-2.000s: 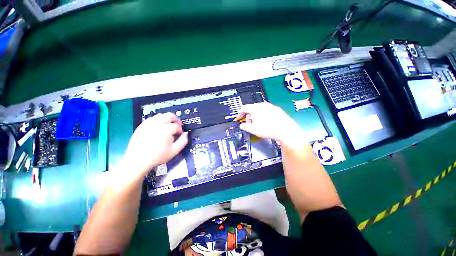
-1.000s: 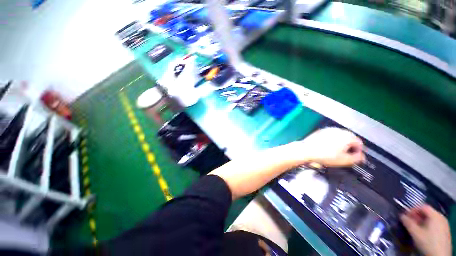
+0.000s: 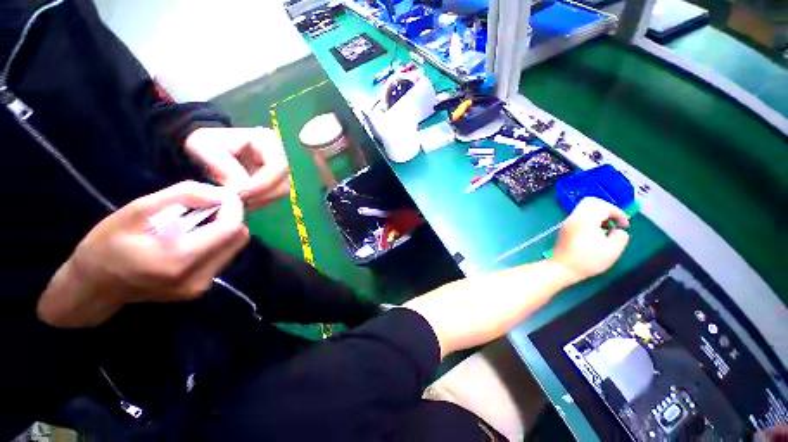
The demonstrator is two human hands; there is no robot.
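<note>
The opened laptop base lies at the lower right, cut off by the picture's edge, with its dark battery along the far side and the mainboard on the near side. My left hand is off the laptop, over the bench just in front of the blue bin. Its fingers are curled with thumb and fingertips close together; whether they hold anything is not visible. Only a sliver of my right hand shows at the bottom right corner over the laptop; its fingertips are mostly cut off.
Another person in a dark zip jacket stands close at the left, both hands raised around a small pale piece. A speckled black screw tray, white strips and a white round device are on the bench. A waste bin and stool stand on the floor.
The view has swung left, bringing the other person in. My left hand has gone from over the laptop to beside the blue bin. My right hand has nearly left the picture.
</note>
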